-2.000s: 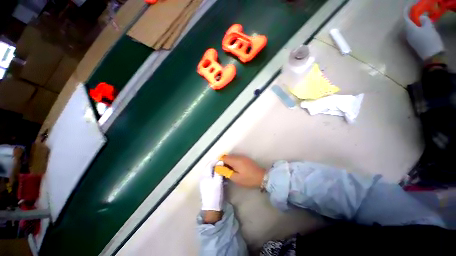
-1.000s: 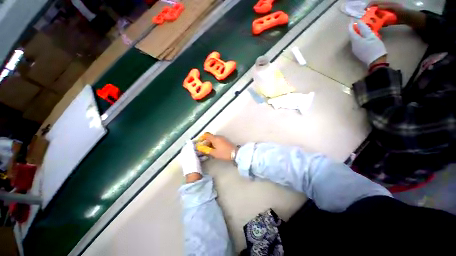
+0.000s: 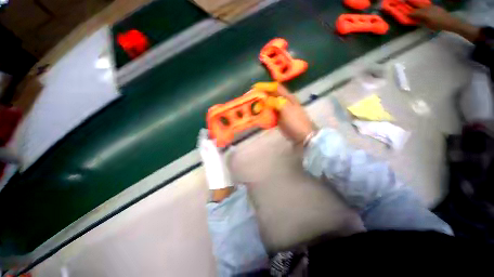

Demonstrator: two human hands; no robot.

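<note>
An orange controller shell (image 3: 238, 116) is held over the belt's near edge, its openings facing me. My right hand (image 3: 287, 111), bare with yellow-orange finger cots, grips the shell's right end. My left hand (image 3: 214, 162), in a white glove, is at the shell's lower left end; its fingers are blurred and partly hidden, so its grip is unclear. Another controller shell (image 3: 281, 60) lies on the green conveyor belt (image 3: 179, 100) just beyond my right hand.
More shells (image 3: 362, 24) lie up the belt, where another person's hand (image 3: 441, 20) touches one. On the table are a blurred bottle (image 3: 372, 80), a yellow sheet (image 3: 370, 109), a white cloth (image 3: 383, 133) and a white stick (image 3: 402, 77). A red-orange part (image 3: 132, 43) lies across the belt.
My hands have moved from the table edge to the belt and now have a shell between them. The other person's hand has moved from above the table to the belt.
</note>
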